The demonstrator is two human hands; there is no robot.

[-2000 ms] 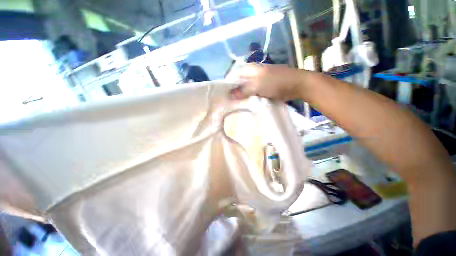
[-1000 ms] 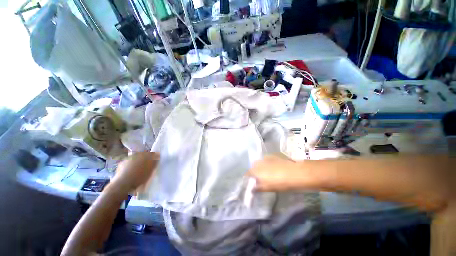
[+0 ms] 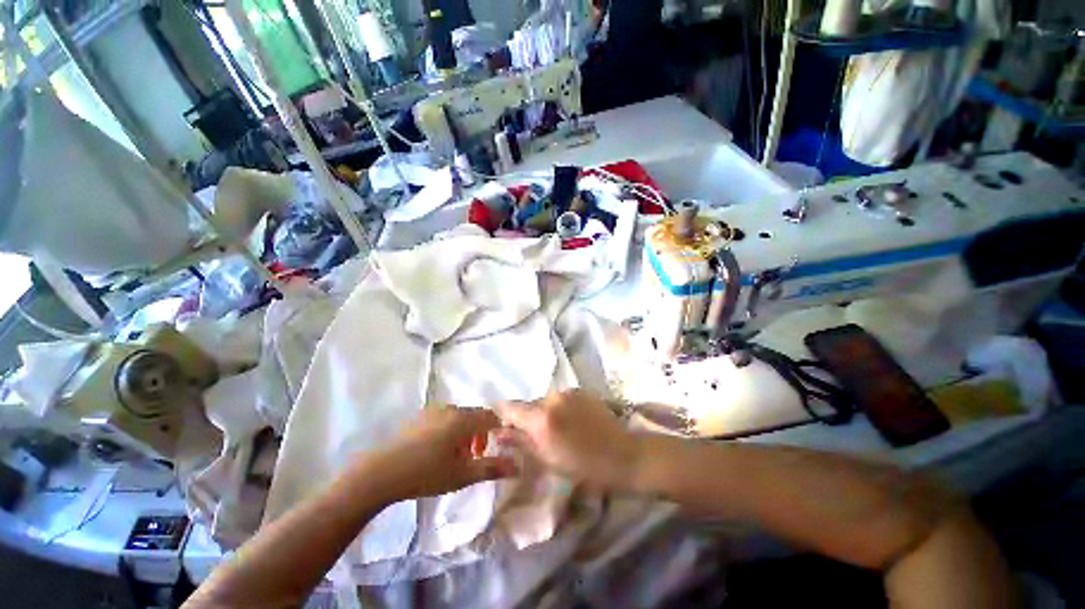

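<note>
A cream garment piece (image 3: 357, 393) lies spread over the table left of the needle, with a collar-like fold at its top and its lower part hanging over the front edge. My left hand (image 3: 458, 452) and my right hand (image 3: 565, 438) are close together over its middle. The fingers are bent and blurred; whether they pinch cloth cannot be told. The lockstitch machine (image 3: 821, 268) stands at the right, its lit needle area (image 3: 684, 375) beside the garment.
Scissors (image 3: 809, 383) and a dark smartphone (image 3: 878, 383) lie under the machine arm, with a yellow piece (image 3: 985, 405) to their right. A red tray (image 3: 488, 212) of spools is behind. Another machine head with a handwheel (image 3: 149, 381) is at the left, cloth heaped near it.
The garment has come down from being held up and lies on the table. Both hands have moved together over its middle from its two sides. The view has shifted right.
</note>
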